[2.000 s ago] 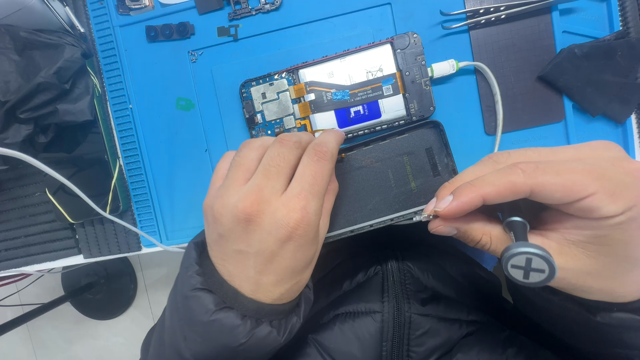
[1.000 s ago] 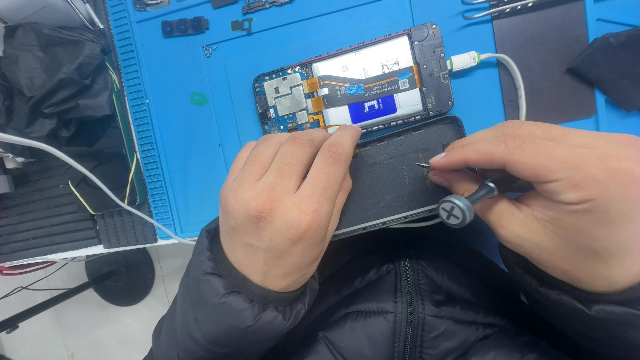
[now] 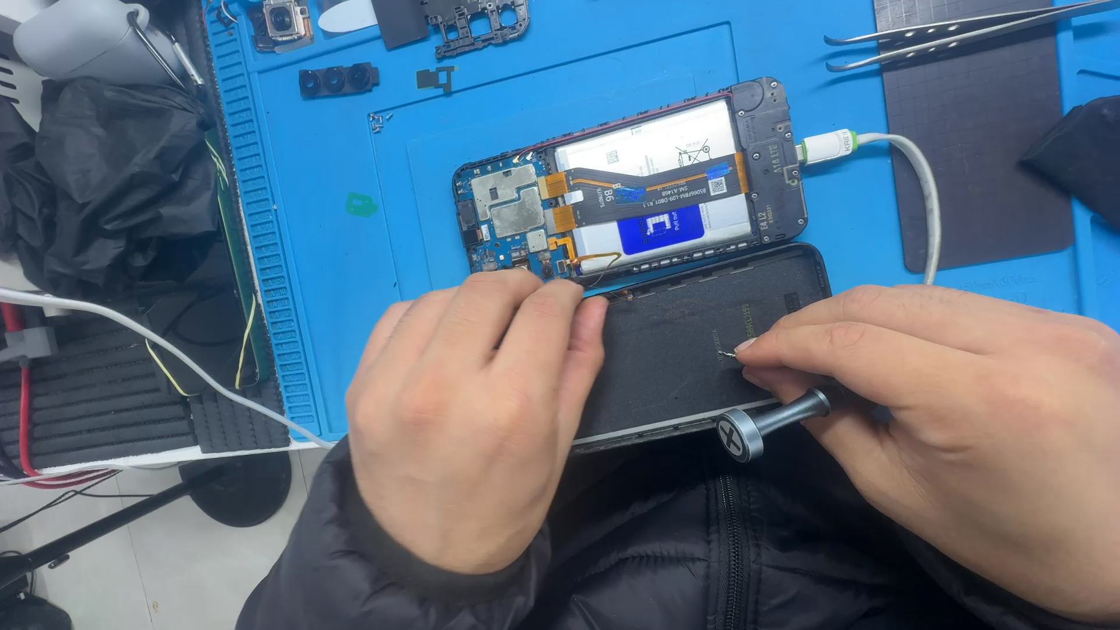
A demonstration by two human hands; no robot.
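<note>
An opened smartphone (image 3: 647, 184) lies on a blue repair mat, its battery, flex cables and circuit board exposed. My left hand (image 3: 481, 394) rests at its lower left edge and on the phone's back cover (image 3: 665, 350); its fingertips are near the board, and whether they grip the cover cannot be told. Above the cover, my right hand (image 3: 927, 394) pinches tiny screws or small metal bits (image 3: 728, 353) between thumb and forefinger. A grey screwdriver (image 3: 770, 424) with a cross mark on its cap is held in the same hand, its shaft hidden.
A white charging cable (image 3: 923, 175) is plugged into the phone's right end. Metal tweezers (image 3: 954, 37) lie over a dark pad (image 3: 980, 157). Small screws (image 3: 381, 121), a camera-lens frame (image 3: 338, 80) and a black plastic bracket (image 3: 481, 26) lie on the blue mat (image 3: 350, 289). Another white cable (image 3: 175, 350) crosses the left side.
My right hand has moved from the back cover's lower right edge to over its inner face, still with the screwdriver. My left hand has stayed by the phone and cover.
</note>
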